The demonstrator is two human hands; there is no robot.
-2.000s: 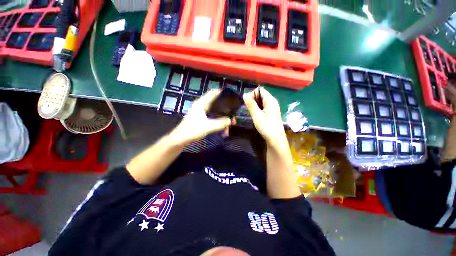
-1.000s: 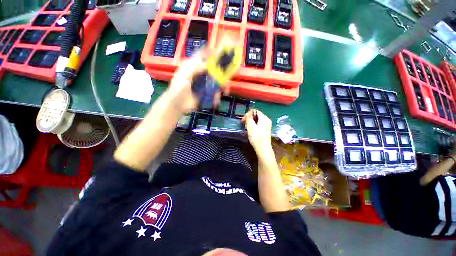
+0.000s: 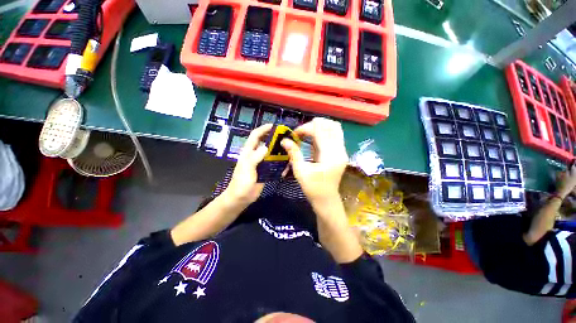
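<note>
My left hand (image 3: 248, 169) holds a dark keypad phone (image 3: 271, 170) above my lap at the bench edge. A yellow rectangular backing (image 3: 276, 156) with a window hole lies at the phone's upper front. My right hand (image 3: 323, 158) has its thumb and fingertips on the backing's right side; no tool shows clearly in it. The fingers partly hide the phone and backing. Behind the hands lies a strip of black-framed lenses (image 3: 243, 116). The red foam tray (image 3: 252, 70) holds dark phones; one front-row pocket has no phone.
Right of the hands are clear film scraps (image 3: 368, 160), a bag of yellow scraps (image 3: 379, 217) and a lens blister tray (image 3: 431, 165). At left are white paper (image 3: 170, 94), a spare phone (image 3: 151, 68), a black hose (image 3: 78, 47) and a fan (image 3: 104, 156). Another person's arm (image 3: 543, 221) is far right.
The left hand has brought the phone with yellow backing down from over the tray to the bench edge. The right hand has come to it. A phone now fills the tray's second front pocket, empty two seconds ago.
</note>
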